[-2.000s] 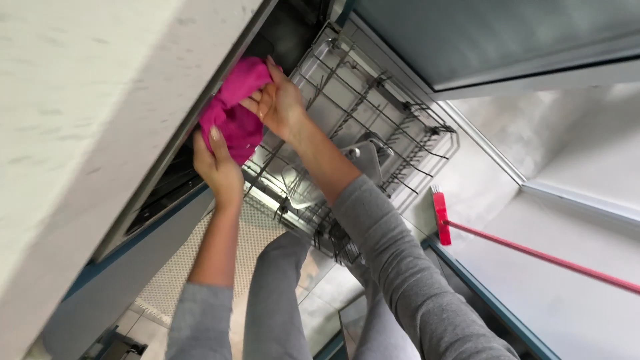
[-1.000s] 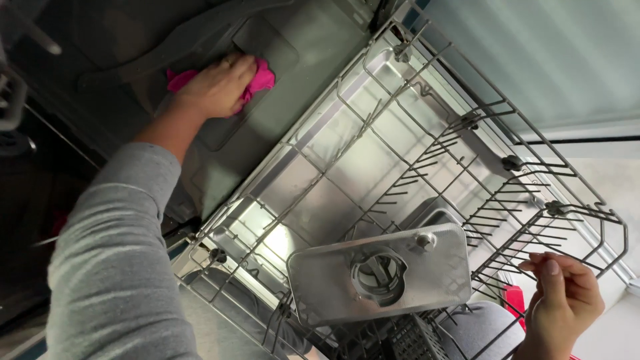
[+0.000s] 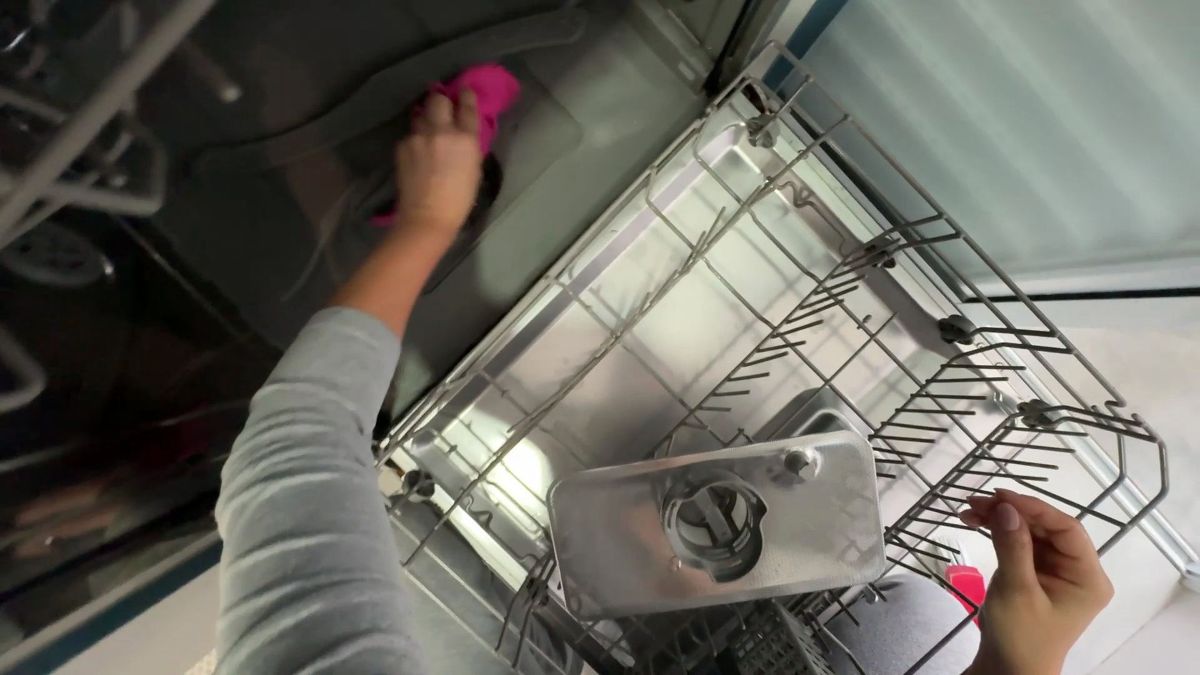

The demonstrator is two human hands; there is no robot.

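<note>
Inside the dishwasher tub, my left hand [image 3: 439, 169] presses a bunched pink cloth [image 3: 489, 98] on the tub's inner surface, close to the long grey spray arm [image 3: 394, 89]. Part of the cloth is hidden under the fingers. My right hand [image 3: 1045, 572] is at the lower right, by the corner of the lower wire rack [image 3: 787, 342], its thumb and index finger close together; whether it touches the wires I cannot tell. A flat metal filter plate [image 3: 619, 534] with a round opening lies tilted on the rack.
The open dishwasher door [image 3: 609, 394] lies beneath the rack. A grey plastic cutlery basket [image 3: 773, 642] shows below the filter plate. Upper rack wires [image 3: 103, 103] jut in at the left. A ribbed pale panel [image 3: 1031, 131] stands upper right, and a red brush head [image 3: 966, 586] is near my right hand.
Two seconds ago both hands were at the pink cloth above the rack. Now only my left hand is on it, inside the tub, farther up and right along the surface than one second ago.
</note>
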